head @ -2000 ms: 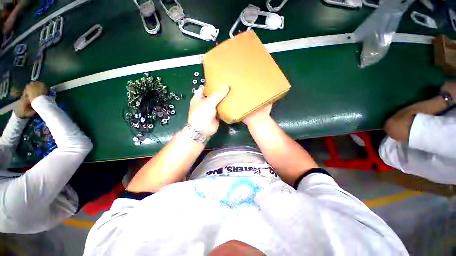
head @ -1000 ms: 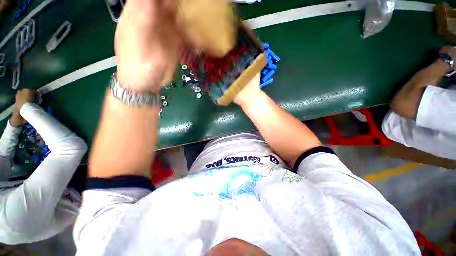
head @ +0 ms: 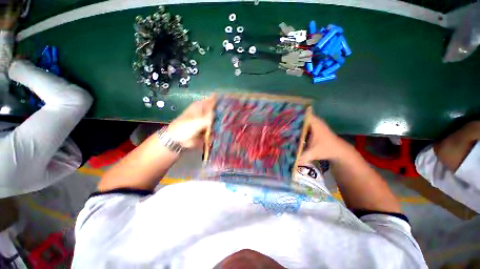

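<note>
An open square box with a tan rim (head: 263, 96) is held at the table's near edge, against my body. It is filled with small red and grey-blue parts (head: 258, 134), blurred by motion. My left hand (head: 196, 123) grips the box's left side and my right hand (head: 320, 139) grips its right side; some fingers are hidden by the box. Beyond it lie a tangled heap of circuit boards with dark wires (head: 162, 47), several small white rings (head: 240, 50), flat grey-silver pieces (head: 296, 58) and a pile of blue cylinders (head: 329, 50).
The green table (head: 389, 79) has a pale edge strip (head: 368, 7) along its far side. A person's white sleeve (head: 50, 100) is at the left and another person's arm (head: 457, 149) at the right. A clear plastic bag (head: 467, 35) lies at the far right. Red stools (head: 387, 152) stand below.
The tan cover is off the box and out of view. The box has come down toward my body. My left hand has come from the upper left to the box's left side. The view has shifted.
</note>
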